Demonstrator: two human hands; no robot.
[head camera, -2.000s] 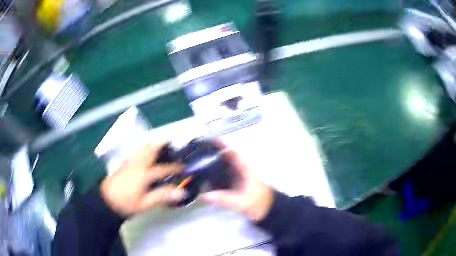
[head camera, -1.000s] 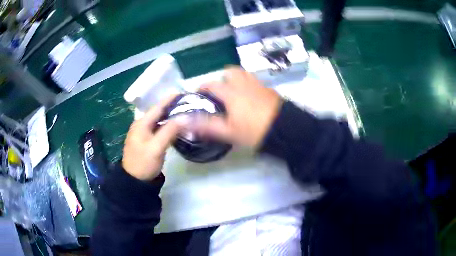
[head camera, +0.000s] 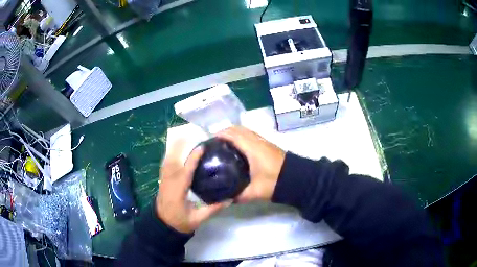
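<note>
A glossy black camera head (head camera: 220, 170) is held between my two hands over the white work mat (head camera: 334, 151). My left hand (head camera: 180, 190) is around its left and lower side. My right hand (head camera: 259, 161) is around its right and upper side. The white bracket (head camera: 212, 107) sticks out behind the head, towards the back of the mat. Whatever lies under the ball is hidden by the ball and my hands.
The screw feeder (head camera: 301, 73) stands at the mat's back edge, with the black electric screwdriver (head camera: 360, 44) hanging beside it. A smartphone (head camera: 121, 186) and a screw bag (head camera: 55, 214) lie at left. A white bracketed unit (head camera: 91, 91) stands further back, near a fan (head camera: 9, 60).
The black head has turned so its smooth round side faces up; earlier, white parts and orange wire showed. My right hand has moved from on top to its side. The view has shifted.
</note>
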